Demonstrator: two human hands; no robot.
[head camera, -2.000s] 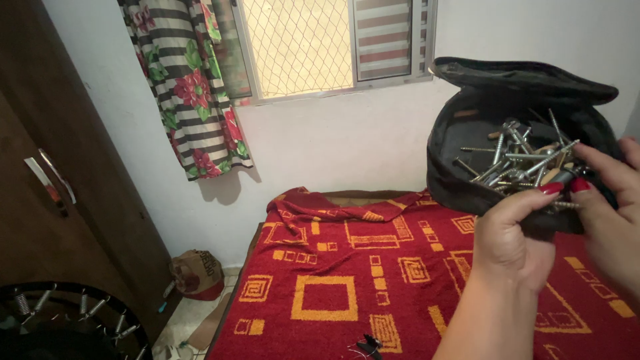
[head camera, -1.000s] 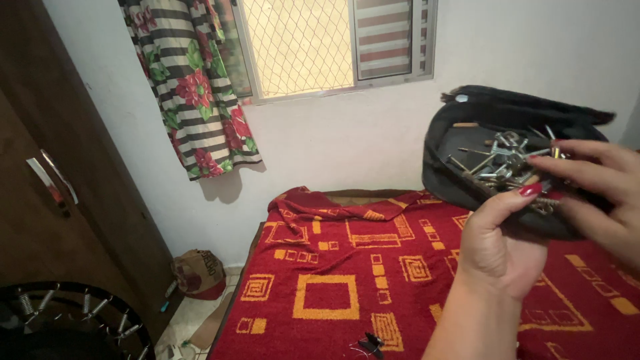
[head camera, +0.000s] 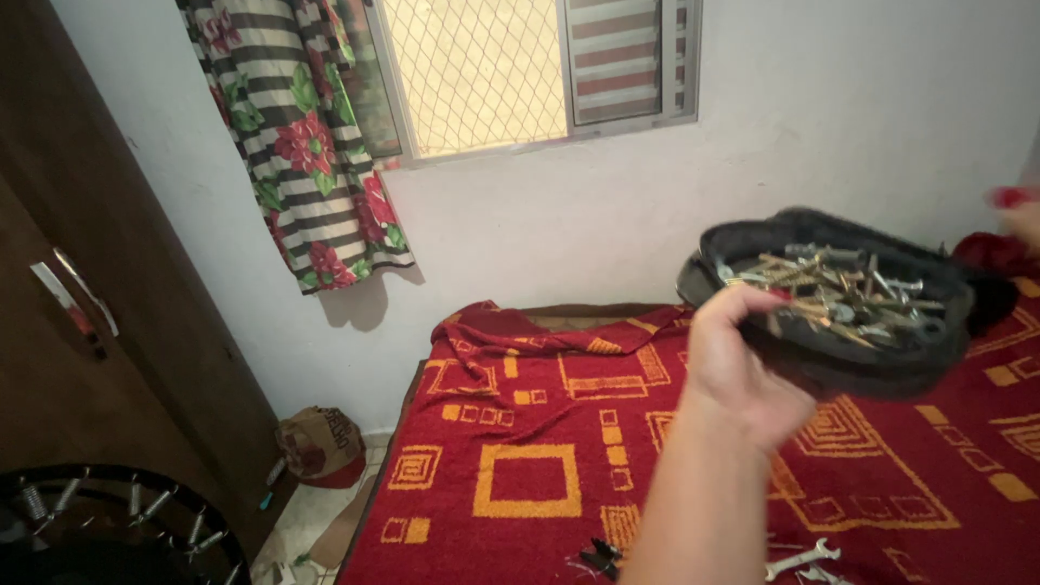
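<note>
My left hand (head camera: 743, 366) grips the near left side of a black fabric zip case (head camera: 861, 374), thumb over its rim, and holds it tilted above the bed. Inside the case lies a heap of loose screws and bolts (head camera: 845, 296), silver and brass-coloured. At the right edge of the view, only a blurred part of my right hand (head camera: 1020, 215) shows, apart from the case; whether it holds anything is hidden. Below my left forearm, an open-ended wrench (head camera: 804, 559) and a small black object (head camera: 601, 559) lie on the red patterned blanket (head camera: 528, 422).
A brown wardrobe (head camera: 106, 390) stands at the left, with a round black frame with metal springs (head camera: 195, 504) in front. A brown bag (head camera: 321, 443) sits on the floor by the wall. A striped floral curtain (head camera: 301, 146) hangs beside the window (head camera: 479, 73).
My right hand has left the screws in the case and moved to the far right. The case has tilted and now sits lower in view, with more of the screws showing.
</note>
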